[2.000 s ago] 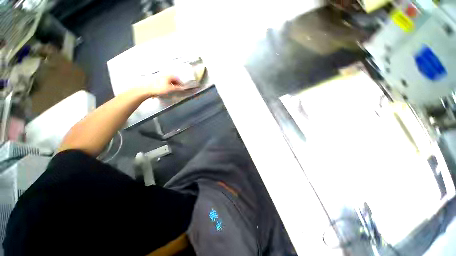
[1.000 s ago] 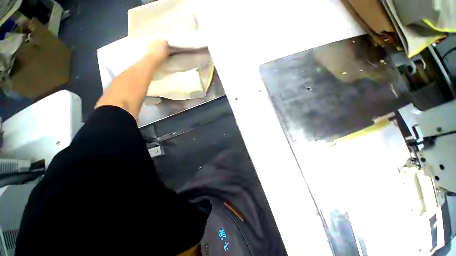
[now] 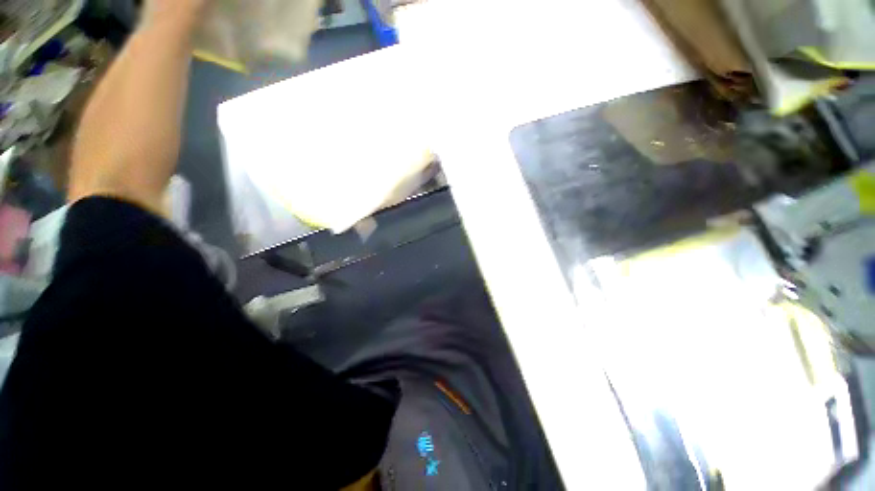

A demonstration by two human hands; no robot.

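My left arm reaches to the top left. My left hand (image 3: 180,8) is almost wholly cut off by the top edge, beside a lifted, blurred beige bag body (image 3: 257,34) with a yellow edge, which moves with it; the fingers are hidden. Another pale piece with a yellowish edge (image 3: 336,197) lies on the white side stand (image 3: 288,101). A large overexposed white sheet or frame (image 3: 710,355) lies on the machine bed by the machine head (image 3: 844,259). My right hand is out of the picture.
The white table edge (image 3: 499,259) runs down the middle. A dark metal bed plate (image 3: 614,182) lies right of it. Beige pieces with yellow edges (image 3: 792,58) hang at the top right. A blue object (image 3: 380,21) is at the top. Cluttered pale material (image 3: 43,105) is at the far left.
My left hand has moved from the side stand up and left to the picture's edge, with a beige bag body lifted off the stand. The view has shifted slightly.
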